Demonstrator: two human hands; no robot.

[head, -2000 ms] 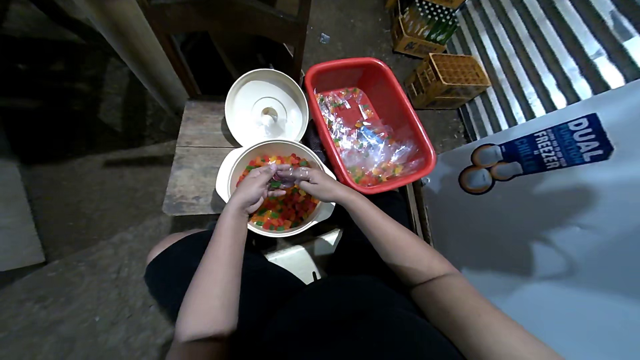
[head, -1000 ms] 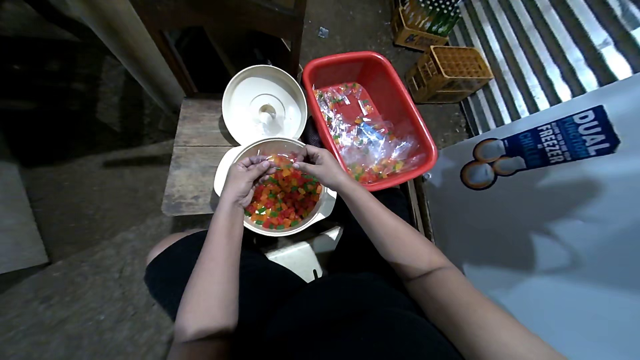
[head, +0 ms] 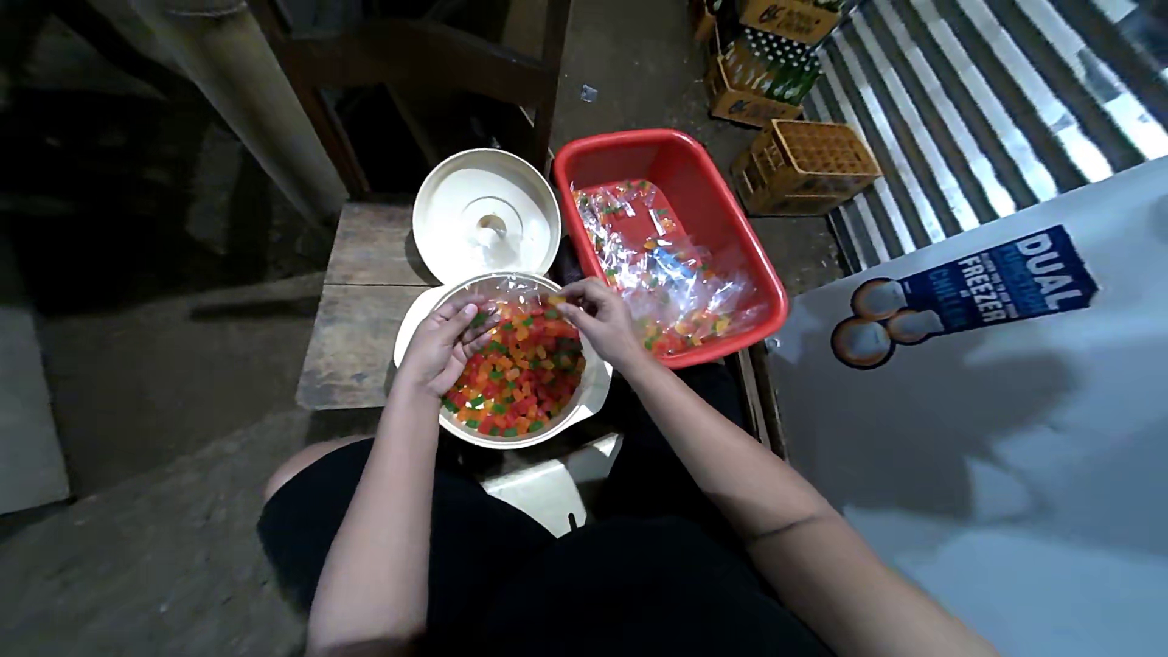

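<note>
A round cream plastic tub [head: 593,388] holds many red, orange, yellow and green gummy candies [head: 516,374]. My left hand [head: 444,342] is over the tub's left side, its fingers at a clear plastic bag [head: 513,290] that spans toward the other hand. My right hand [head: 598,315] is at the tub's upper right rim, thumb and fingers pinched around what looks like a yellow-orange candy at the bag's edge. Just behind the tub lies its round cream lid [head: 456,219]. The red plastic basin [head: 766,283], right of it, contains clear bags with candies [head: 680,274].
The tub and lid are on a wooden bench [head: 351,342]. Behind it is a wooden chair [head: 438,55]. Yellow bottle crates [head: 808,169] stand on the floor at the back right, by a corrugated metal sheet [head: 958,119]. A white freezer [head: 958,438] fills the right side.
My hands were close together over the tub two seconds ago and are now apart, the right one nearer the tub's right rim.
</note>
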